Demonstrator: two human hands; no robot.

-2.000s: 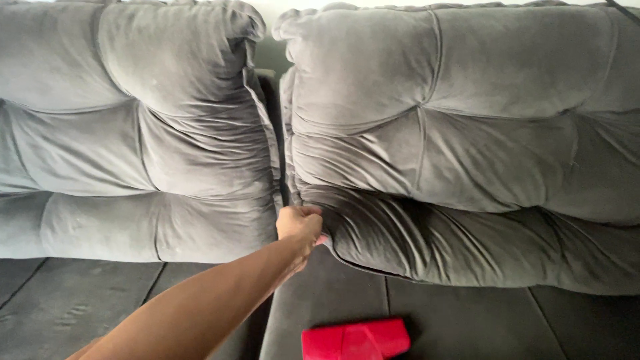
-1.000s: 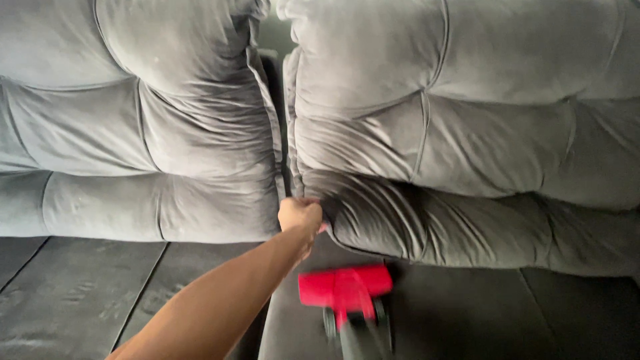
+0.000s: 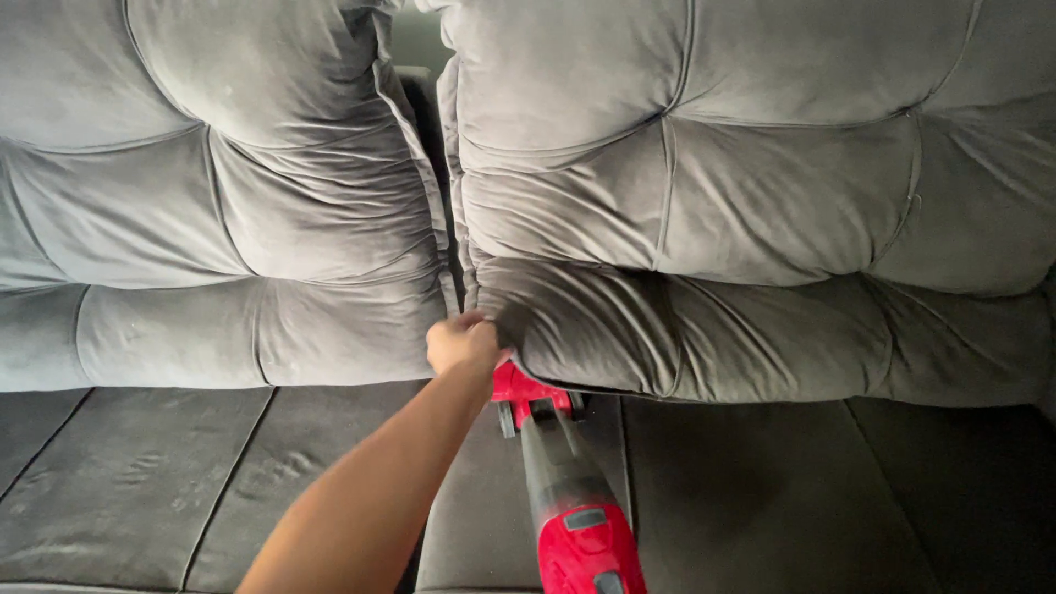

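Observation:
My left hand (image 3: pixel 464 340) grips the lower left corner of the right grey tufted back cushion (image 3: pixel 577 330), and that corner is lifted off the seat. Beneath the raised edge sits the red floor head of a stick vacuum cleaner (image 3: pixel 590 540), partly hidden by the cushion and resting on the grey seat cushion (image 3: pixel 726 487). The vacuum's smoky clear dust container and red body run down to the bottom edge of the view. My right hand is out of view.
The left back cushion (image 3: pixel 330 206) stands beside the right one, with a narrow dark gap between them. Below it lies the left seat cushion (image 3: pixel 132 487), with stitched seams. A bit of pale wall (image 3: pixel 419 41) shows at the top of the gap.
The vacuum's red head has moved from the open seat to under the lifted cushion edge, and more of its body now shows. My left hand keeps hold of the cushion corner.

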